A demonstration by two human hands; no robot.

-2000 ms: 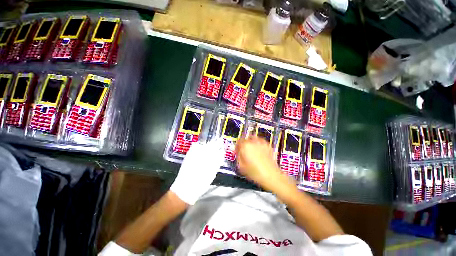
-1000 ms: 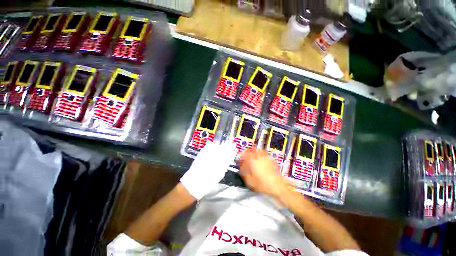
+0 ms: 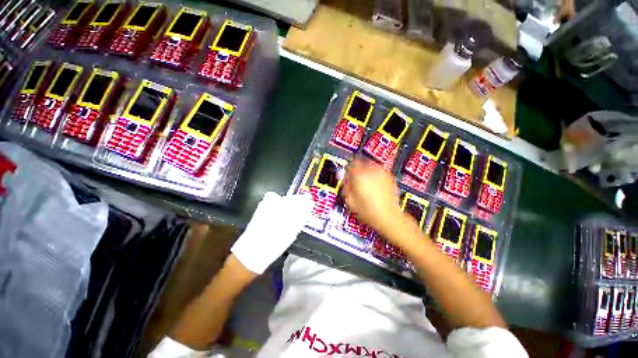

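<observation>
A clear blister tray (image 3: 508,217) on the dark green bench holds red keypad phones with yellow frames in two rows. My left hand (image 3: 269,227), in a white glove, is at the tray's near left corner, its fingertips at the lower part of the leftmost near-row phone (image 3: 325,182). My right hand (image 3: 369,192), bare, is over the near row just right of that phone, fingers bent and slightly blurred, hiding part of the phone under it. Whether it pinches something small at the leftmost phone's screen cannot be told.
A tray stack (image 3: 245,140) with red phones lies left; a smaller stack (image 3: 578,273) is right. Beyond, a tan board (image 3: 336,35) bears a white bottle (image 3: 451,64), a red-labelled bottle (image 3: 497,75) and a crumpled white scrap (image 3: 493,116). A translucent bag (image 3: 601,143) is far right.
The view has shifted, so the bench items sit further right. My right hand has moved up and left over the tray, towards the leftmost near-row phone's screen. My left hand stays near the same corner.
</observation>
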